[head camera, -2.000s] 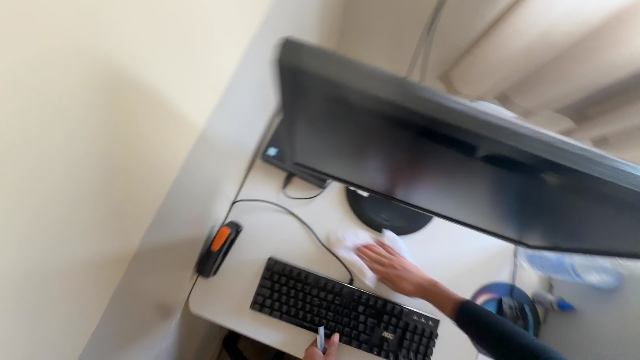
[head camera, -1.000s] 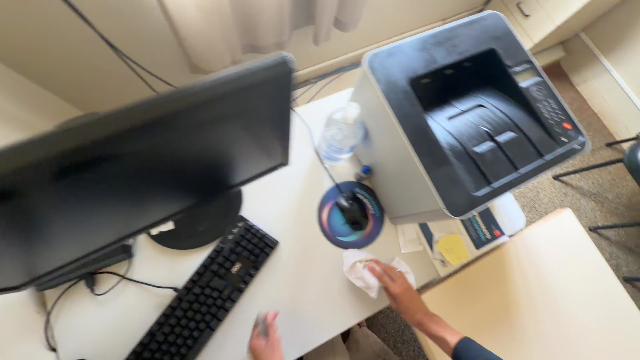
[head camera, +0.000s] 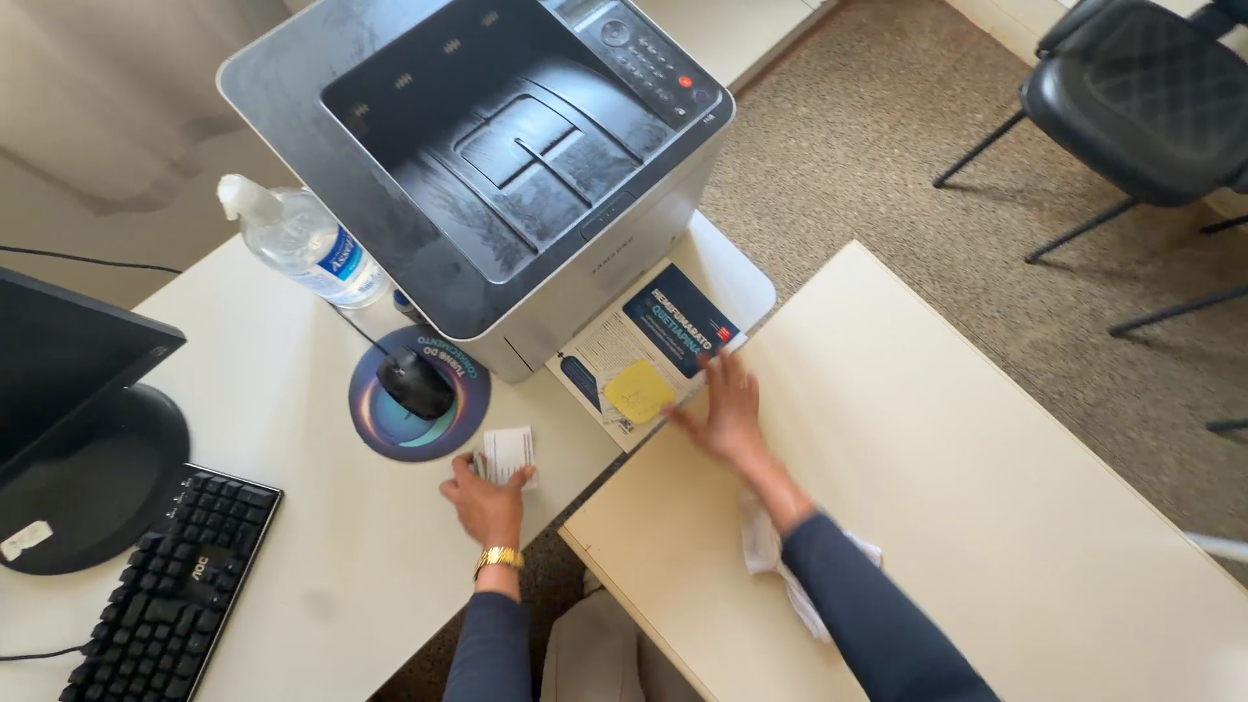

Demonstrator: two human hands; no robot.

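My left hand point(head camera: 487, 499), with a gold bracelet at the wrist, holds a small white printed card point(head camera: 509, 453) and a small narrow item beside it, just below the round mouse pad point(head camera: 363, 402). A black mouse point(head camera: 416, 383) rests on that pad. My right hand point(head camera: 729, 409) is spread over the near edge of a printed leaflet point(head camera: 680, 317), which bears a yellow sticky note point(head camera: 639, 391). Nothing shows in its fingers. Partly under my right forearm, a white cloth point(head camera: 765, 546) lies crumpled on the second desk.
A large printer point(head camera: 536, 156) stands on the white desk, with a clear pump bottle point(head camera: 312, 249) beside it. A monitor point(head camera: 78, 361) and black keyboard point(head camera: 175, 585) are at left. The second desk point(head camera: 975, 487) extends right; a black chair point(head camera: 1146, 107) stands beyond.
The view has swung right. My right hand has let go of the white cloth, which it pressed on the desk before, and is now at the leaflet. My left hand now holds the card near the mouse pad.
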